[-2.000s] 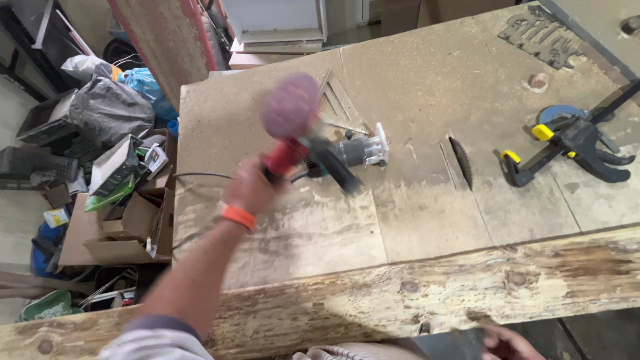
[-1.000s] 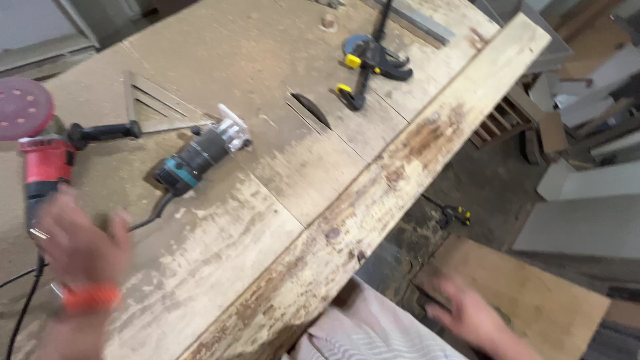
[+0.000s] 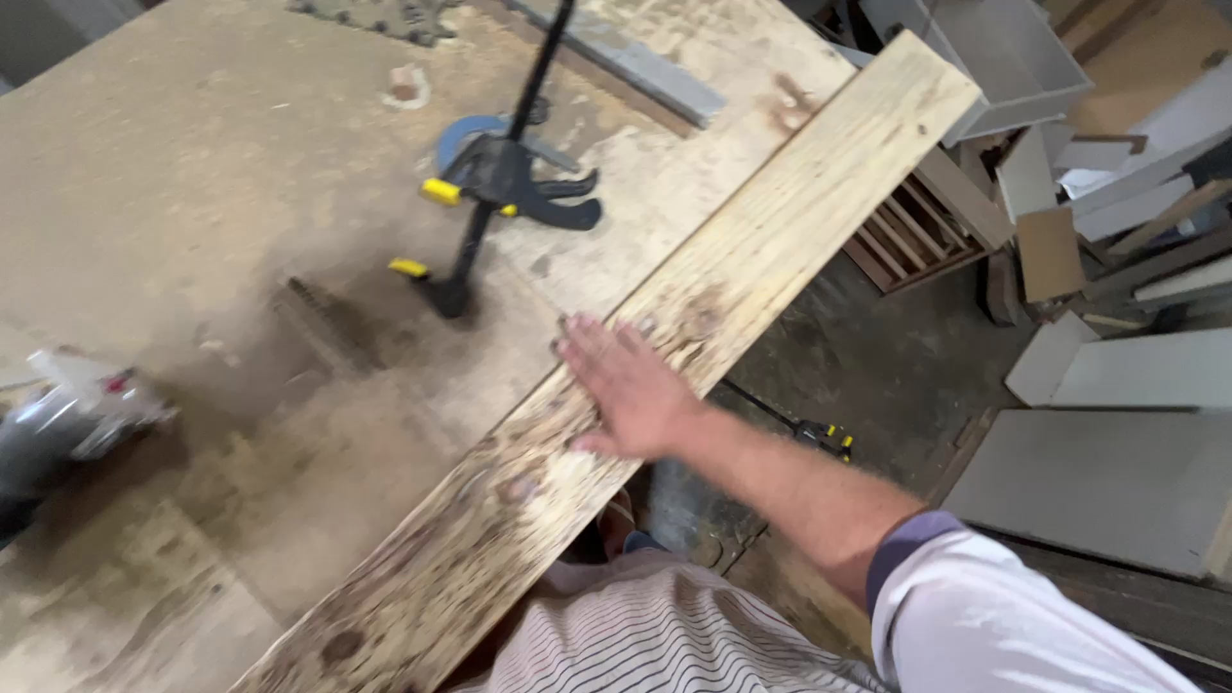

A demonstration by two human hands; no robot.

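Note:
My right hand [image 3: 630, 390] lies flat, palm down, on a long knotty wooden plank [image 3: 760, 260], its fingers slightly spread and their tips near the plank's inner edge. The plank runs along the edge of a plywood-topped workbench [image 3: 318, 192]. Left of the hand, a black and yellow bar clamp [image 3: 496, 178] rests on the bench, over part of a blue disc [image 3: 462, 140]. At the left edge, a blurred power tool with a clear base [image 3: 87, 414] lies on the bench. My left hand is out of view.
A grey metal-faced bar [image 3: 635, 67] lies on the bench at the top. Below the plank, another clamp [image 3: 823, 435] hangs or lies near the floor; which, I cannot tell. A slatted wooden crate [image 3: 914, 236], white panels [image 3: 1078, 481] and boards stand on the right.
My right hand, off the plank one second ago, is now on it. My left hand and the red sander have gone out of view as the view swung right.

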